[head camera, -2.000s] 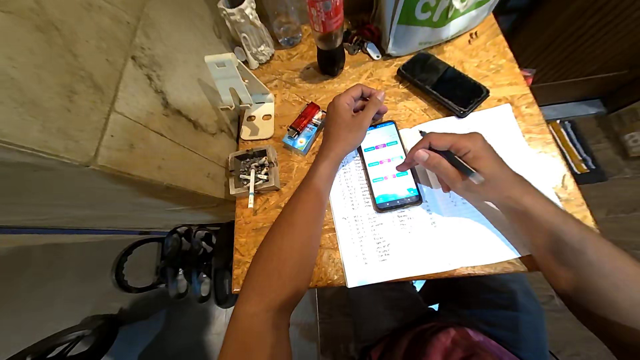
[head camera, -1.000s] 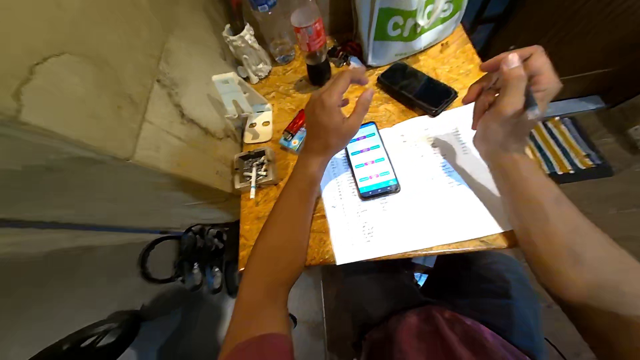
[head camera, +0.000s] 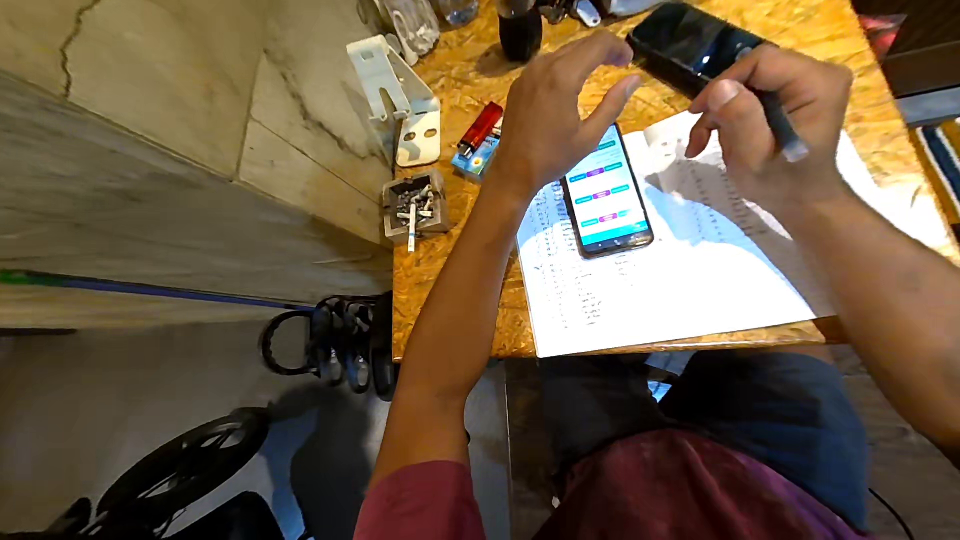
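Observation:
A smartphone with a lit screen lies on a white sheet with handwriting, on the wooden table. My left hand is over the phone's upper end, fingers apart, holding nothing; whether it touches the phone cannot be told. My right hand grips a pen above the paper's right part, its shadow falling on the sheet. Just behind that hand lies a second, dark-screened phone. Left of my left hand, a red lighter rests on a small blue box.
An ashtray with cigarette butts sits at the table's left edge, a white metal bracket behind it. A bottle of dark drink and a glass jar stand at the back. A marble-like wall borders the left side.
My right hand, raised at the far right a second ago, has come down and inward beside the dark phone. My left hand, on the lit phone's top edge two seconds ago, has opened its fingers.

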